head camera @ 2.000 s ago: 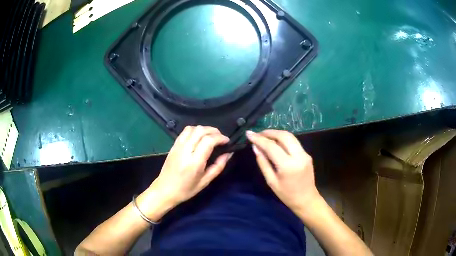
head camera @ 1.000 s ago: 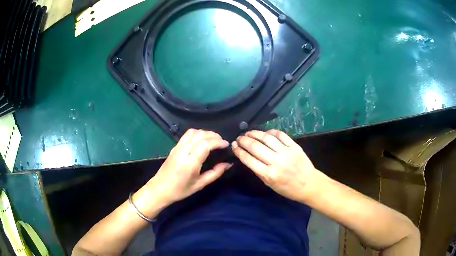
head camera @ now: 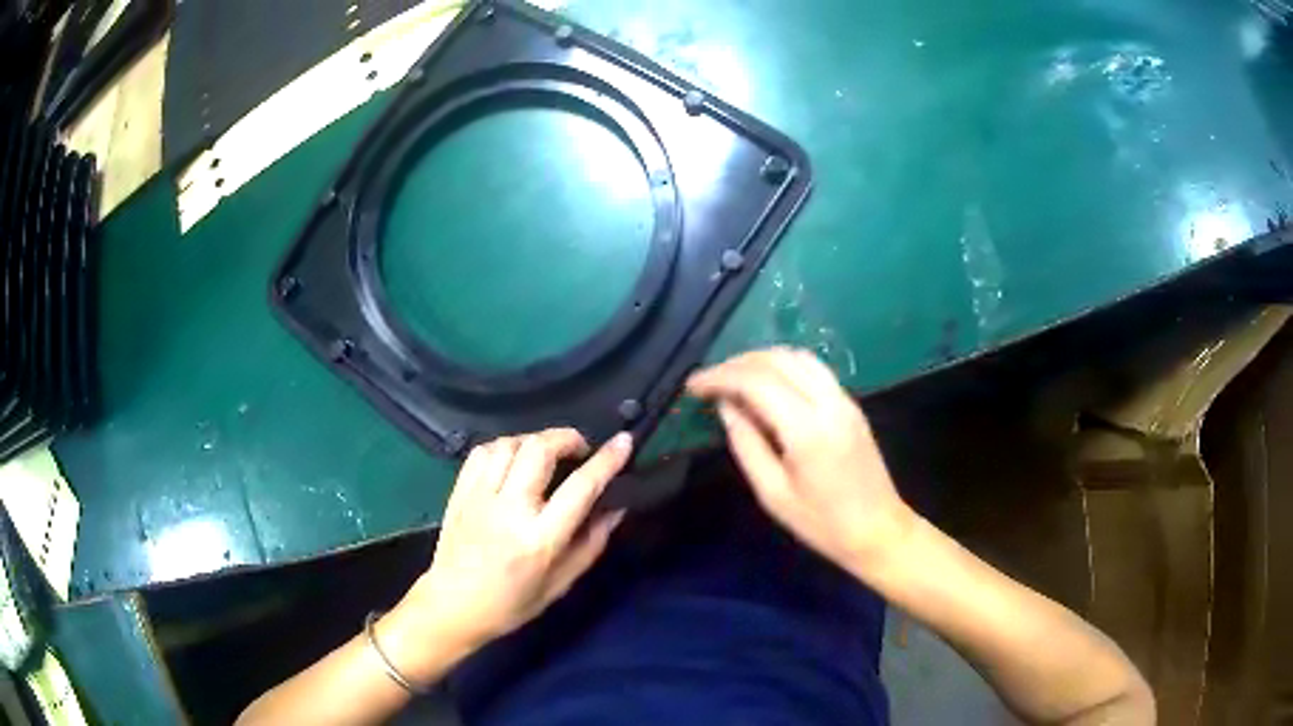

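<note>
The black plastic frame lies on the green bench, turned like a diamond, with its large round opening and raised ring facing up. Its near corner reaches the bench's front edge. My left hand grips this near corner, fingertips on top and thumb along the edge; it covers part of the corner. My right hand is just right of the lower right side, with index fingertip and thumb close to the frame's edge. A thin dark strip seems to run along that edge, but I cannot tell whether the right fingers hold it.
Stacked black frames stand at the far left. A dark sheet lies at upper left beside cream liner paper with punched holes. Yellow-green liner waste is at lower left. A brown carton is below the bench edge at right.
The frame now appears lower, further left and slightly rotated, as the whole view has shifted. My right hand has moved away from the near corner, up along the lower right side.
</note>
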